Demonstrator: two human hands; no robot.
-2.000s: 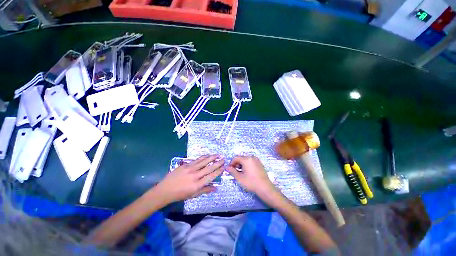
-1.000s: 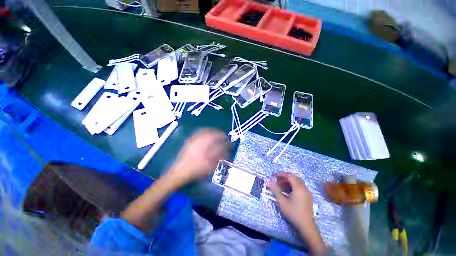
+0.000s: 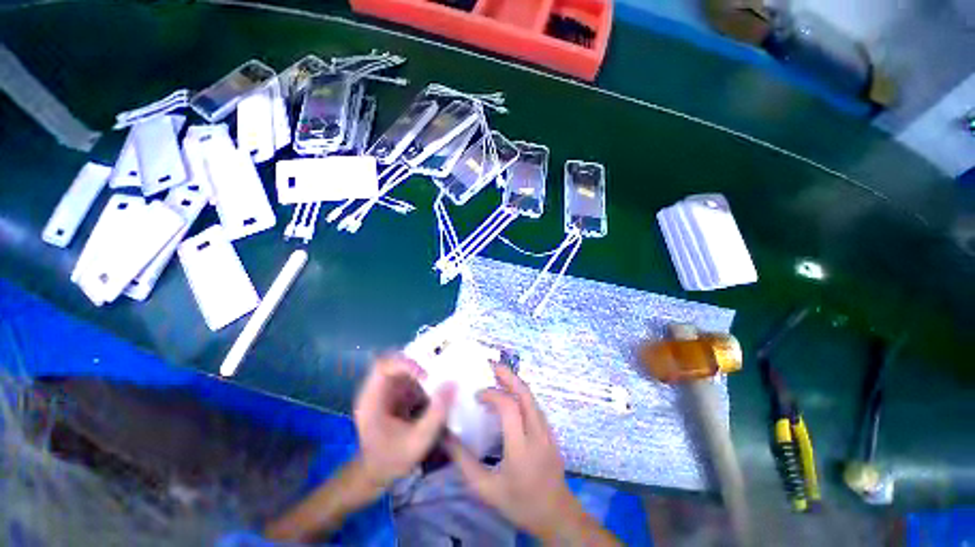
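A white back cover (image 3: 467, 397), blurred, is between my hands at the left edge of the silvery mat (image 3: 652, 438). My left hand (image 3: 398, 425) grips its left side; my right hand (image 3: 521, 454) grips its right side. An open housing lies under or behind the cover, mostly hidden; a small dark part of it (image 3: 507, 361) shows. Its white cables (image 3: 583, 393) run right across the mat. Whether cover and housing touch cannot be told.
Loose white covers (image 3: 219, 278) and a long white strip (image 3: 264, 313) lie left. Cabled open housings (image 3: 585, 198) stand in a row behind. White slabs (image 3: 718, 244), an orange-headed mallet (image 3: 690, 358), yellow-handled pliers (image 3: 793, 459) and a dark-handled tool (image 3: 871, 427) are right. A red tray (image 3: 513, 41) is at the back.
My left hand has come back from the left of the housing and a white cover is now in both hands. My right hand has left the cable end. The camera view has shifted.
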